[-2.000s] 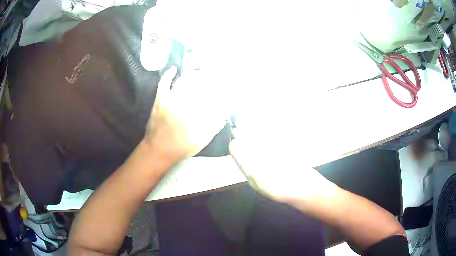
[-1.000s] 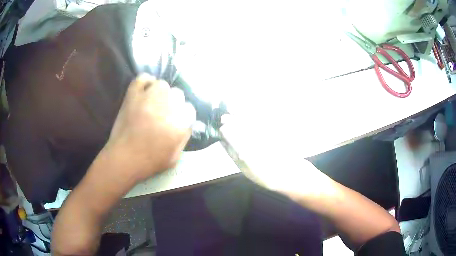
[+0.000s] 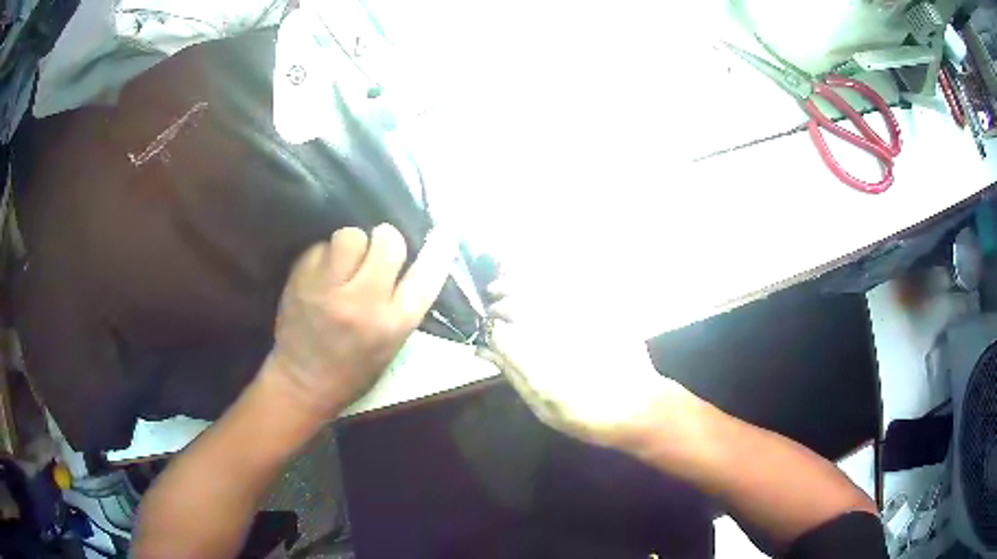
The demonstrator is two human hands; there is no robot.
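Observation:
The dark garment spreads over the left of the table and its edge. A pale loose thread lies on it. My left hand grips the garment near its right end, fingers curled. My right hand, partly washed out by glare, pinches the garment's edge at its fingertips. A narrow fold with pale lines runs between the hands. The white machine end cover with a round screw stands above my left hand. The rest of the machine is lost in glare.
Open scissors with red handles lie on the table at upper right. Pale cloth is at upper left. Small tools and a pale green body are at upper right. Dark purple cloth covers my lap below the table edge.
My left hand has moved down from beside the end cover, then right toward my right hand. More dark cloth shows below and right of the cover. My right hand has shifted slightly down.

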